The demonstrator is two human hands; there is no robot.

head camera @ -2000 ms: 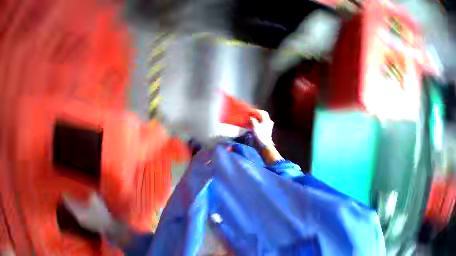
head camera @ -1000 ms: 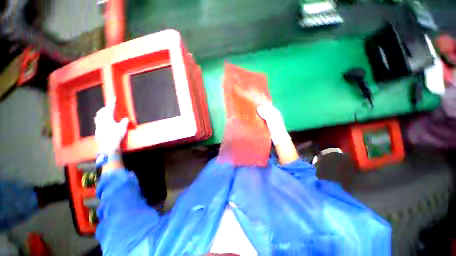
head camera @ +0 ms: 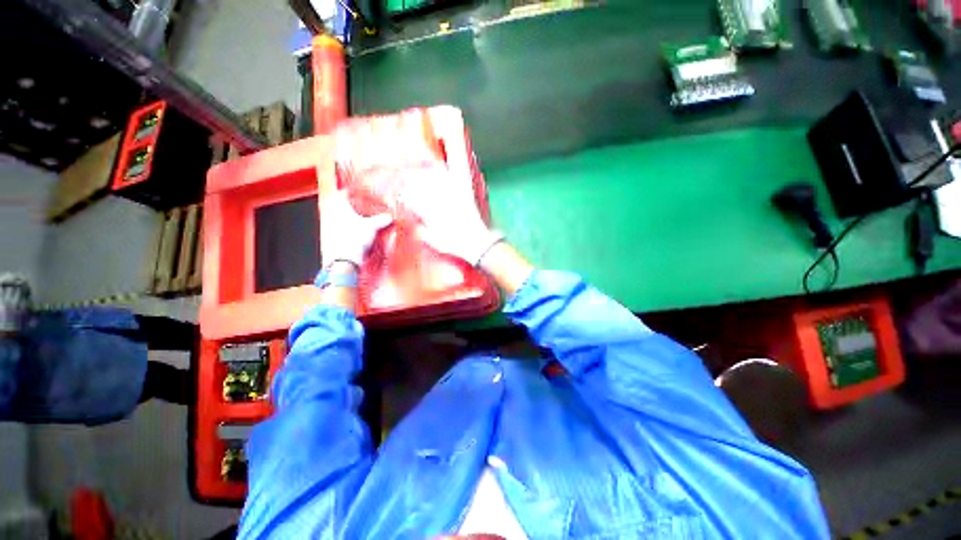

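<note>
A red foam tray [head camera: 216, 253] with two pockets lies on the left end of the green-matted bench, on top of others. A crinkly translucent red bag [head camera: 406, 248] lies over its right pocket. Its left pocket shows a dark bottom. My left hand [head camera: 353, 230], in a white glove with a blue band at the wrist, holds the bag's left side. My right hand [head camera: 453, 224], also in a white glove, holds the bag's right side. The fingers are blurred against the bag.
A black scanner [head camera: 803, 203] and a black box [head camera: 859, 153] are on the right of the green mat [head camera: 622, 222]. Circuit boards [head camera: 706, 76] lie on the conveyor beyond. Trays with boards stand below the bench left and right. A person in blue [head camera: 74, 359] is at far left.
The red bag has moved left from in front of my body onto the tray's right pocket. My right hand moved left with it. My left hand moved right from the tray's divider onto the bag.
</note>
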